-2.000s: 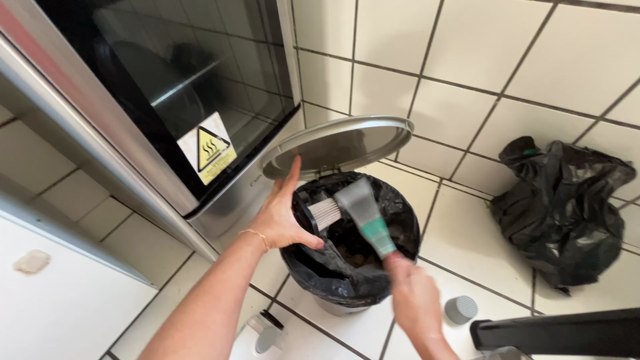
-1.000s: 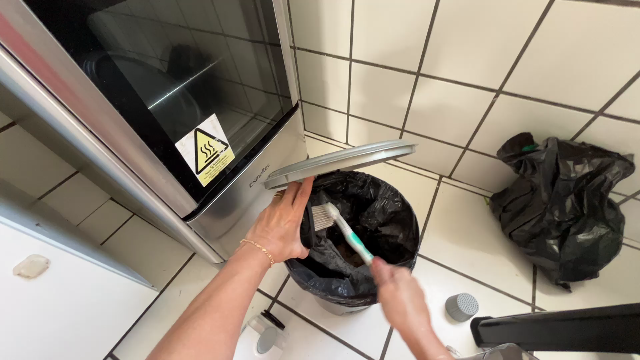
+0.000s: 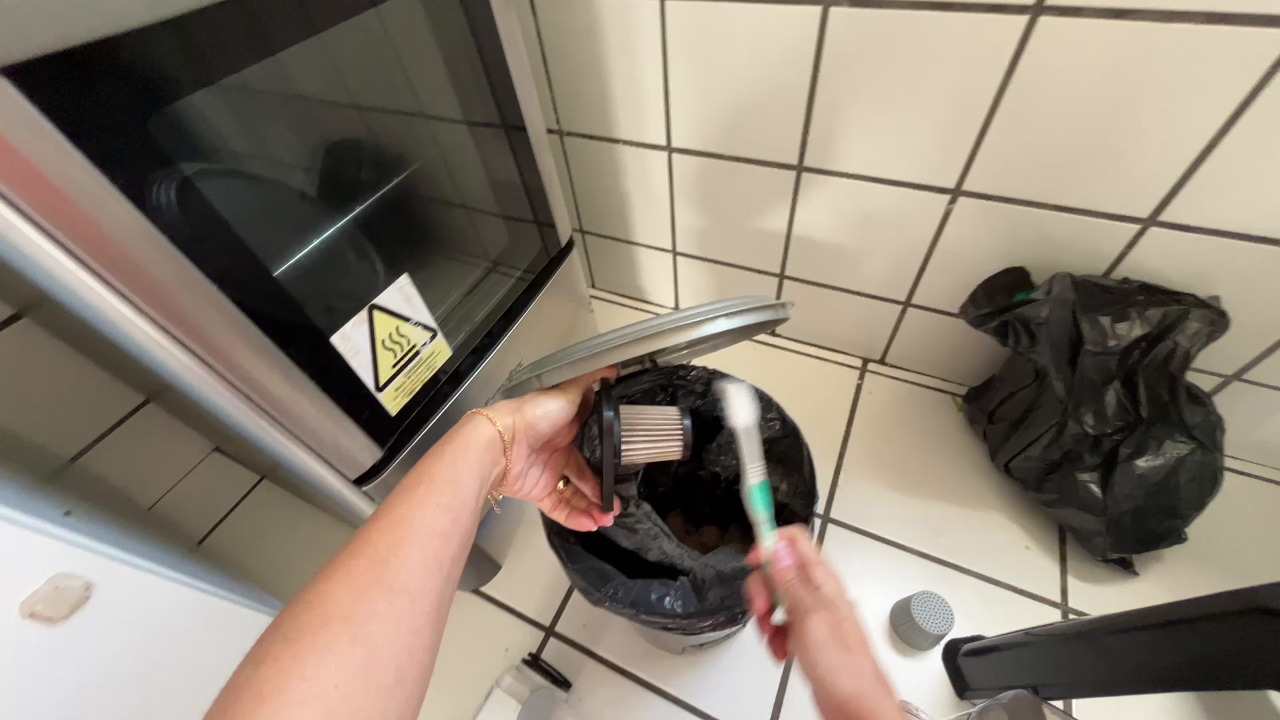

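My left hand (image 3: 555, 450) grips the black rim of a pleated vacuum filter (image 3: 652, 434), held sideways over the trash bin's opening with its pleats pointing right. My right hand (image 3: 815, 610) holds a toothbrush (image 3: 758, 490) with a white and green handle; its bristle head is up, blurred, and apart from the filter on its right. Beneath both is a round trash bin lined with a black plastic bag (image 3: 650, 590), some waste showing dimly inside. The bin's grey lid (image 3: 660, 335) is tilted up behind, close above my left hand.
An oven with a dark glass door (image 3: 330, 190) stands at the left. A full black garbage bag (image 3: 1100, 410) leans by the tiled wall at right. A grey perforated cap (image 3: 922, 619), a black bar-like part (image 3: 1120, 640) and a clear container (image 3: 525, 690) lie low in view.
The toothbrush, over the filter's pleats a second ago, is now apart from it to the right. The filter has turned and shows more of its pleated side. The lid sat more upright two seconds ago.
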